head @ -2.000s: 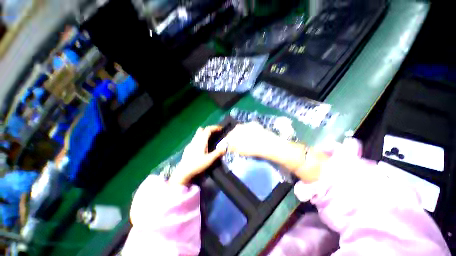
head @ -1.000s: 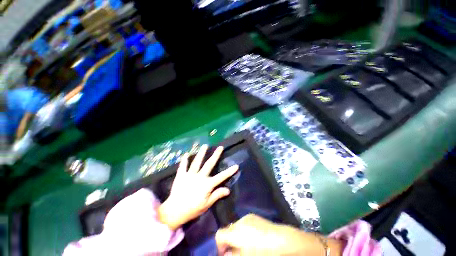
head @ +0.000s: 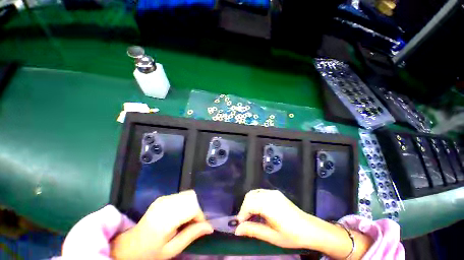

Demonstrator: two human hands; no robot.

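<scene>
My left hand (head: 165, 226) and my right hand (head: 274, 216) pinch a small clear strip (head: 222, 223) between them. The strip has a dark ring near my right fingertips. They hold it over the front edge of a black foam tray (head: 118, 175). The tray holds several dark phone back covers in a row, camera clusters at the far end. The second cover from the left (head: 220, 170) lies just beyond my fingers. The leftmost cover (head: 160, 175) is partly hidden by my left hand.
Loose gold rings (head: 236, 112) lie on clear plastic behind the tray. A white bottle (head: 152, 81) with metal top and a white folded piece (head: 135, 108) stand back left. Right are ring strips (head: 377, 170), a shiny bagged sheet (head: 351, 91) and another cover tray (head: 417, 177).
The view has swung so the tray is now square in front. My left hand has left the tray's far edge, and both hands now hold the clear strip at the tray's near side.
</scene>
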